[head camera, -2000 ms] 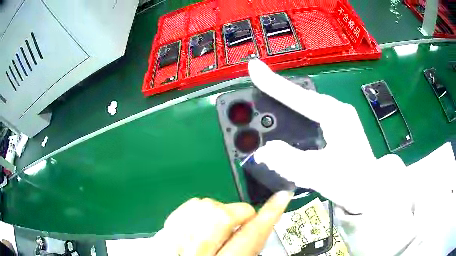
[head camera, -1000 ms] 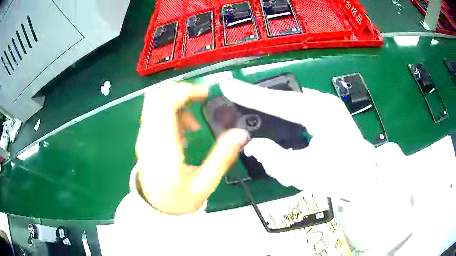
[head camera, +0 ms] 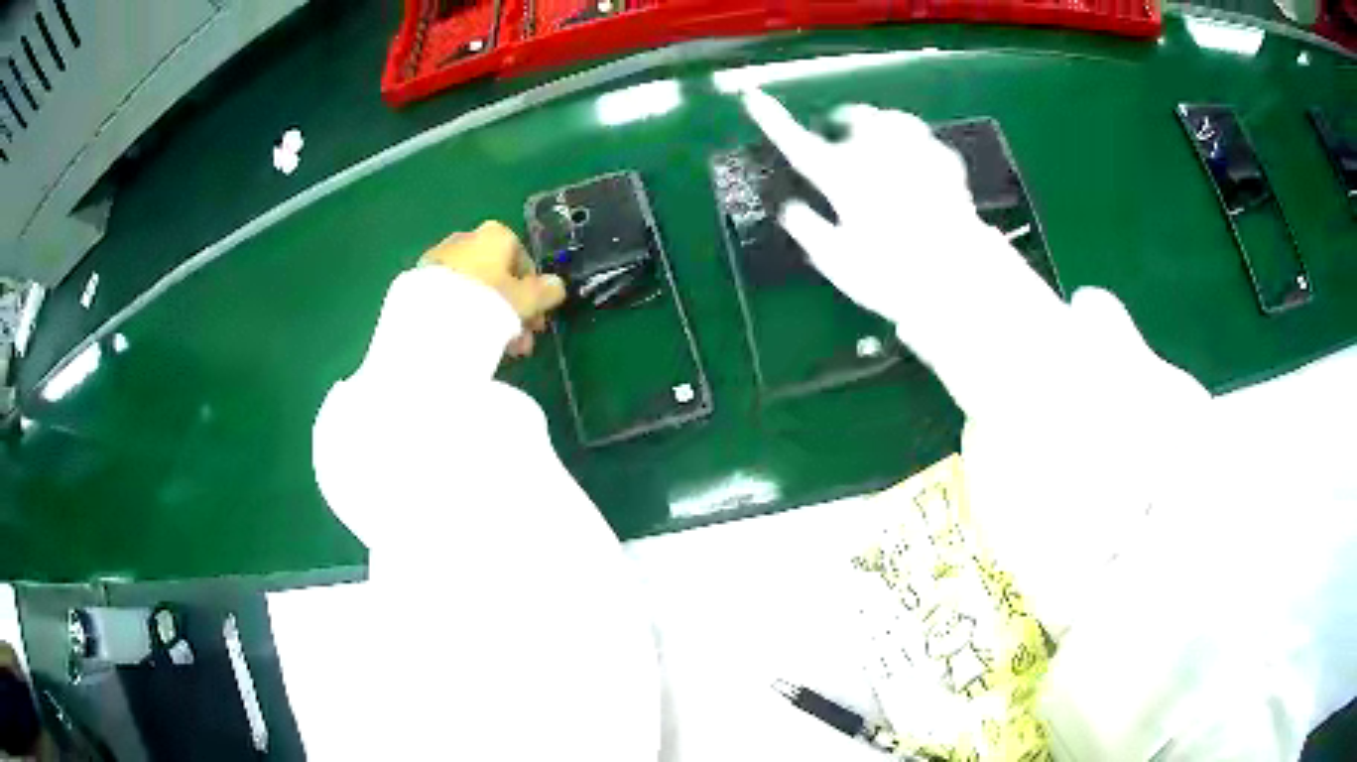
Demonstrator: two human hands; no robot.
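Observation:
A dark phone frame (head camera: 649, 335) lies flat on the green surface, its camera end away from me. My bare left hand (head camera: 514, 292) is at its upper left edge, fingers curled and touching the edge; whether they grip it is unclear. A second phone frame (head camera: 749, 316) lies to its right, partly hidden under my white-gloved right hand (head camera: 774, 157). That hand's thumb and forefinger are apart, the thumb over the camera end, the forefinger past its top. A third frame (head camera: 1011, 176) shows beyond my right wrist.
More phone frames (head camera: 1252, 209) lie at the far right. A red mesh tray (head camera: 774, 21) crosses the far side. Yellow doodled paper (head camera: 953, 633) and a pen (head camera: 828, 707) lie on white sheets (head camera: 744, 610) nearest me. A grey cabinet (head camera: 90, 90) stands at upper left.
The phone frame that both hands held close to me is no longer raised; frames now lie flat under and beside the hands. My hands have moved apart and away from me. The view has shifted nearer.

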